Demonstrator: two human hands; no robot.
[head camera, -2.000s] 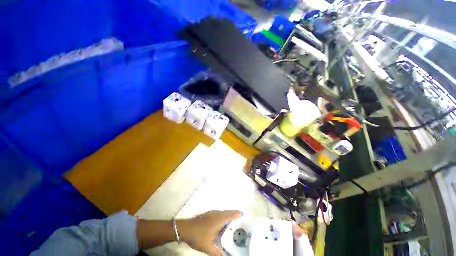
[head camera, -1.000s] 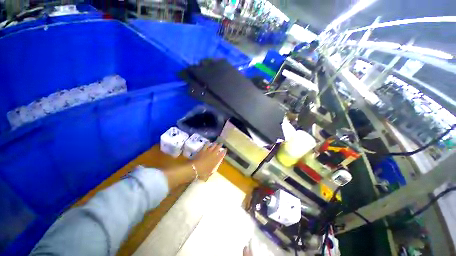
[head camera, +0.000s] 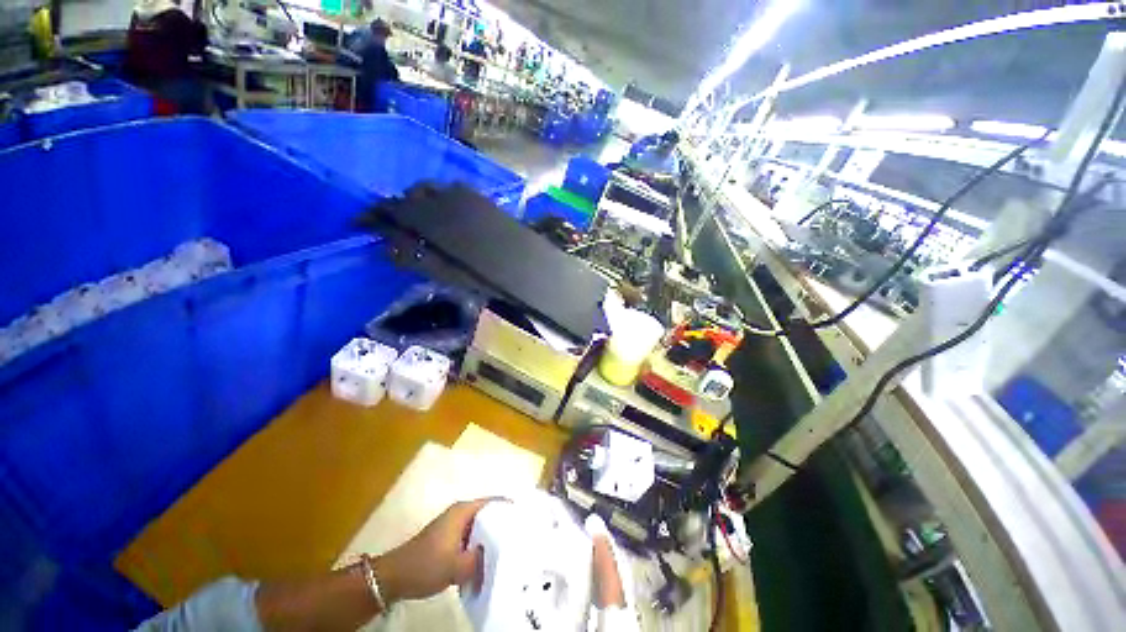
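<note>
A white cube power socket (head camera: 533, 570) with round recessed outlets is held low in front of me, near the bottom edge. My left hand (head camera: 432, 558), bare with a bracelet, grips its left side. My right hand (head camera: 608, 570) is at its right side, partly hidden and cut off by the bottom edge; white glove material shows there. Two more cube sockets stand at the back of the orange-brown top, a left one (head camera: 361, 372) and a right one (head camera: 419, 378). Pale sheets (head camera: 401, 494) lie under the work.
A white block sits on the dark test fixture (head camera: 621, 467) with wires. Behind are beige instruments (head camera: 516, 365), a yellow container (head camera: 630, 346) and a black board (head camera: 500, 256). A blue bin (head camera: 210, 358) with white sockets is at left. A green conveyor (head camera: 796, 543) runs at right. Two people are far back.
My left hand has moved back from the socket row toward me and now grips a cube. The row, three cubes at first, now shows two. The view has tilted up.
</note>
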